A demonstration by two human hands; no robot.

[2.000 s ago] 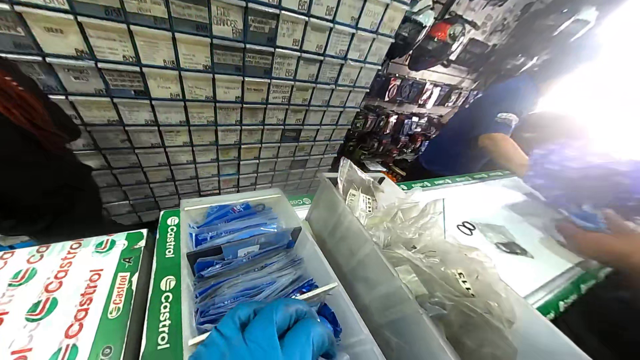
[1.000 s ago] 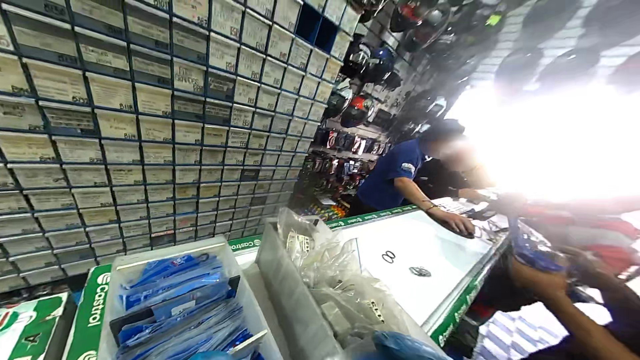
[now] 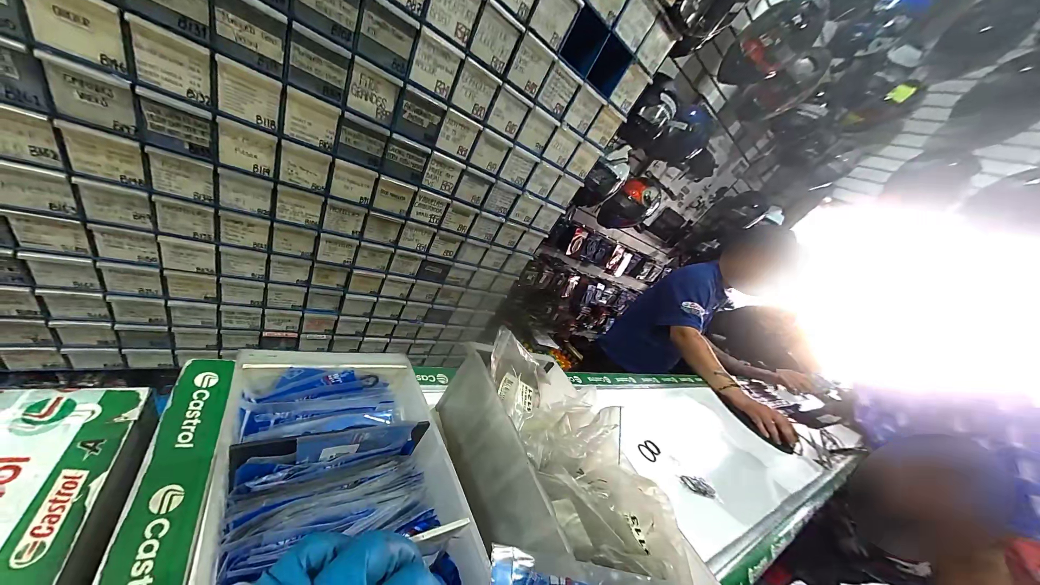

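My left hand [image 3: 349, 561], in a blue glove, is at the bottom edge with curled fingers. It rests at the near end of a clear plastic bin [image 3: 455, 487] filled with upright blue packets [image 3: 325, 496]. Whether it grips a packet is hidden. A dark divider [image 3: 264, 451] stands among the packets, and a pale strip [image 3: 443, 532] sticks up right of my hand. Part of a shiny clear-and-blue packet [image 3: 528, 567] shows at the bottom edge. My right hand is out of view.
A second bin [image 3: 496, 455] holds clear plastic bags. Castrol boxes [image 3: 65, 487] stand left. Small parts [image 3: 697, 486] lie on the white counter [image 3: 674, 422], where a person in blue [image 3: 666, 313] leans. Labelled drawers [image 3: 244, 162] fill the wall.
The view has swung since the first frame. My left hand shows more than one second ago. A shiny packet has appeared at the bottom edge, and the blue shape near the second bin is gone.
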